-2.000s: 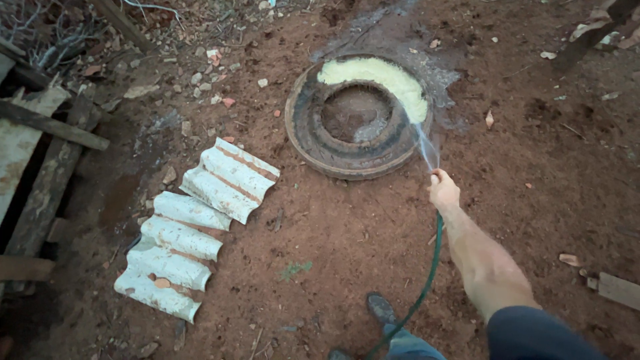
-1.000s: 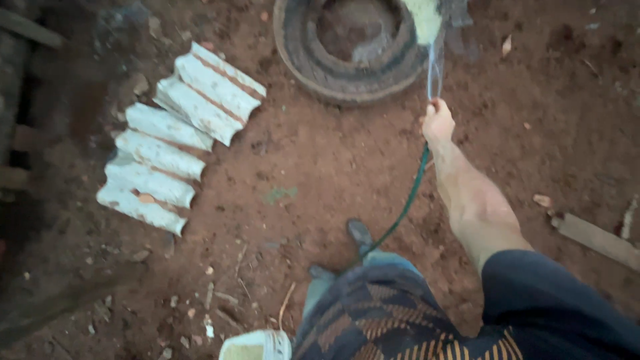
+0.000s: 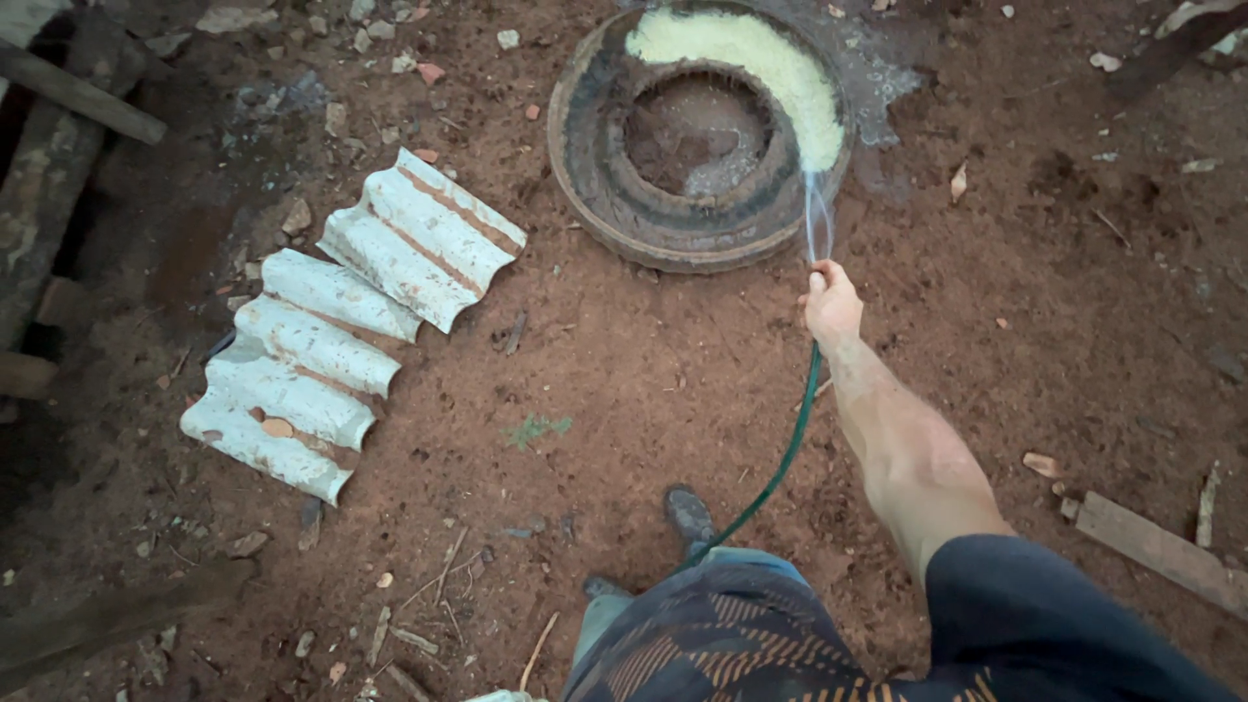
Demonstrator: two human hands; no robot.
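My right hand [image 3: 834, 304] grips the end of a green garden hose [image 3: 801, 419], which runs down past my boot to my waist. Water [image 3: 818, 216] sprays from it in thin streams onto the right side of an old tire-like ring [image 3: 673, 255] lying flat on the soil. Pale yellow granular material [image 3: 746, 44] fills the upper and right part of the ring's trough. Brown soil with a wet, foamy patch shows in the ring's centre. My left hand is out of view.
Two broken pieces of corrugated roofing sheet [image 3: 312, 361] lie left of centre. Old timbers [image 3: 58, 166] line the left edge. A board [image 3: 1155, 551] lies at the lower right. Stones and twigs are scattered about, and my boot [image 3: 688, 515] stands on the ground below.
The view dipped toward my body and has partly risen again. A pale container seen at the bottom one second ago is now almost wholly out of frame. The water keeps running.
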